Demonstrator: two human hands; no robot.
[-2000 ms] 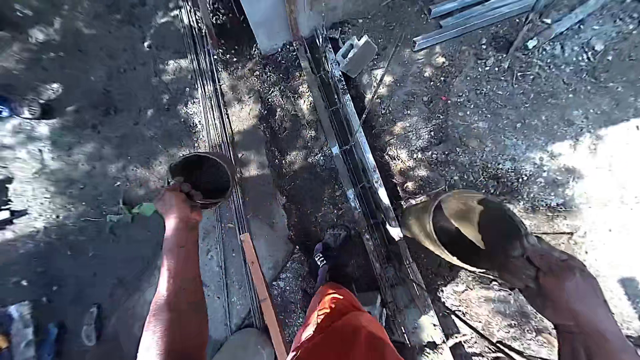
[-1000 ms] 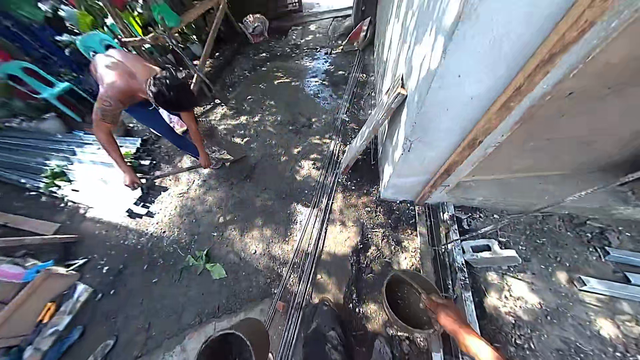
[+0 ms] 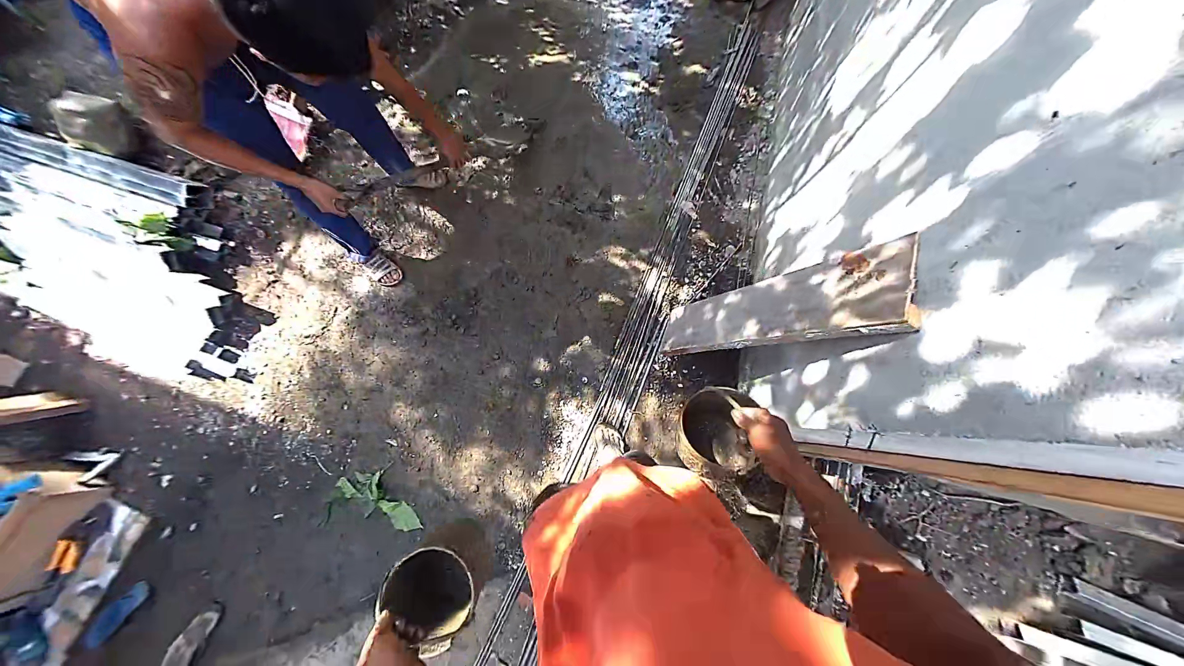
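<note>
At the bottom, left of centre, my left hand (image 3: 400, 631) grips the rim of a dark bucket (image 3: 425, 592), whose inside lies in shadow. My right hand (image 3: 760, 427) is closed on the rim of a second bucket (image 3: 710, 435), right of centre beside the corner of the wall. Its inside looks mostly dark, with a coating on the wall. Between the two buckets, my orange clothing hides part of the ground and most of a bundle of long thin metal bars (image 3: 638, 324) near my feet.
A person (image 3: 277, 120) bends at upper left, holding a tool's handle. A board (image 3: 795, 296) leans against the grey wall (image 3: 999, 231). Metal sections (image 3: 83, 268) are stacked at left, above a pile with cardboard (image 3: 46, 527). A leafy sprig (image 3: 375, 495) lies on the dirt.
The view has swung strongly. Both hands have stayed with their buckets. The person at upper left, bent over a tool one second ago, is still bent over it and now appears nearer.
</note>
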